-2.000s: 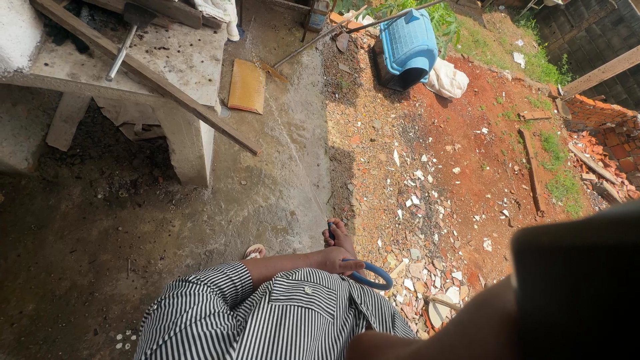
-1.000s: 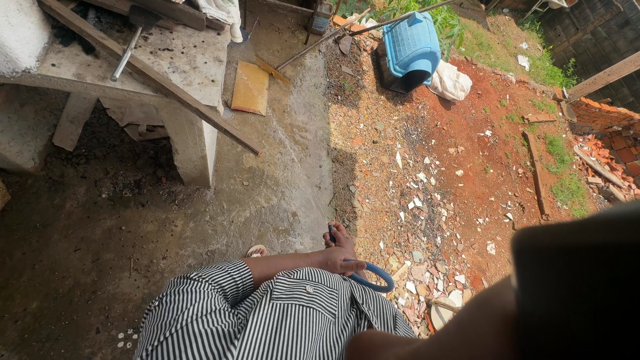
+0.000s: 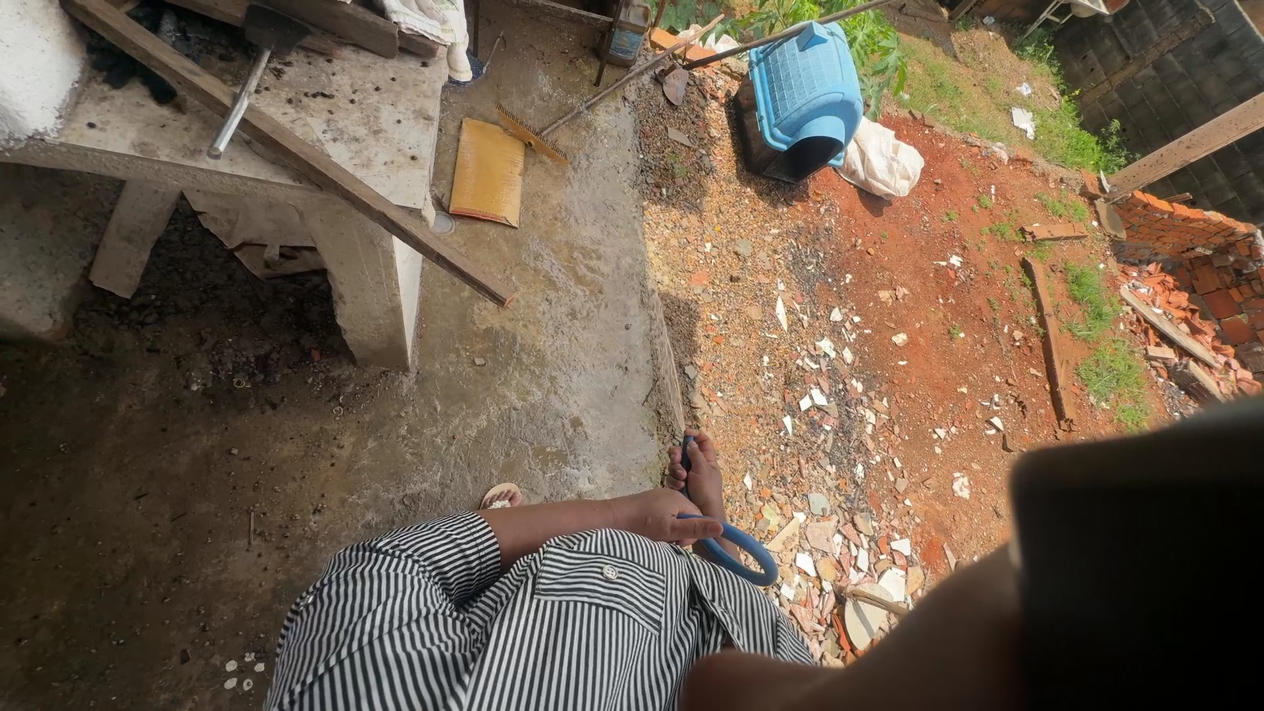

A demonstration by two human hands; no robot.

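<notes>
A blue hose [image 3: 752, 555] curves in a short loop beside the striped shirt. My left hand [image 3: 671, 515] is closed on one part of it, its forearm coming from the striped sleeve. Just beyond, my right hand [image 3: 699, 464] grips the dark end of the hose, with its fingers wrapped round it. A thin stream of water [image 3: 671, 370] runs from that end along the edge of the wet concrete floor [image 3: 553, 395]. The shirt hides part of the hose and of the right forearm.
A concrete bench [image 3: 326, 109] bears a long wooden board [image 3: 326, 168] that juts past its edge. A rake [image 3: 533, 133] lies by a yellow sack [image 3: 489, 173]. Right of the floor are a blue pet carrier [image 3: 805, 94], a white cloth [image 3: 882, 160] and broken tile rubble [image 3: 820, 533].
</notes>
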